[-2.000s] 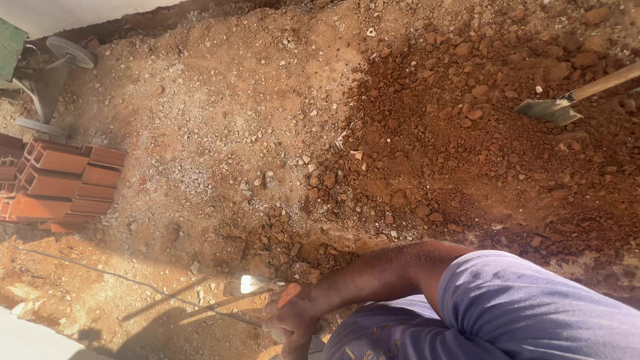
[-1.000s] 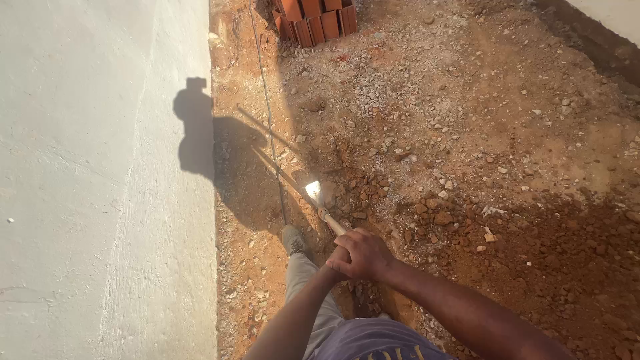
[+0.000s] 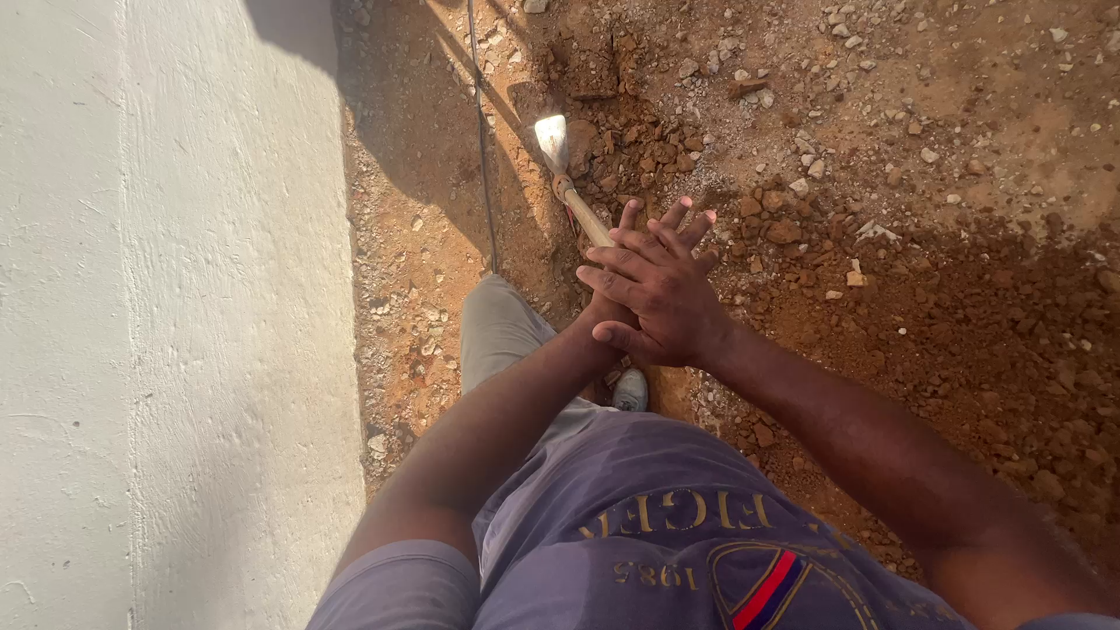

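My right hand [image 3: 669, 293] lies across my left hand [image 3: 626, 302] in front of my body, fingers spread, palms toward each other. The left hand is mostly covered by the right; only its fingertips and wrist show. Beyond them is a tool with a pale wooden handle [image 3: 588, 217] and a worn metal blade [image 3: 552, 144] that shines in the sun. The near part of the handle is hidden behind my hands and arms, so what holds it up cannot be seen. Neither hand visibly grips it.
A white wall [image 3: 236, 306] runs along the left. A dark cable [image 3: 483, 149] lies on the dirt beside it. Loose reddish soil [image 3: 1006, 350] and stones spread on the right. My shoe [image 3: 630, 390] is below my hands, near dug soil.
One second ago both hands were closed around the tool's handle; now they have come off it, with fingers spread and one over the other. The view has turned a lot since two seconds ago.
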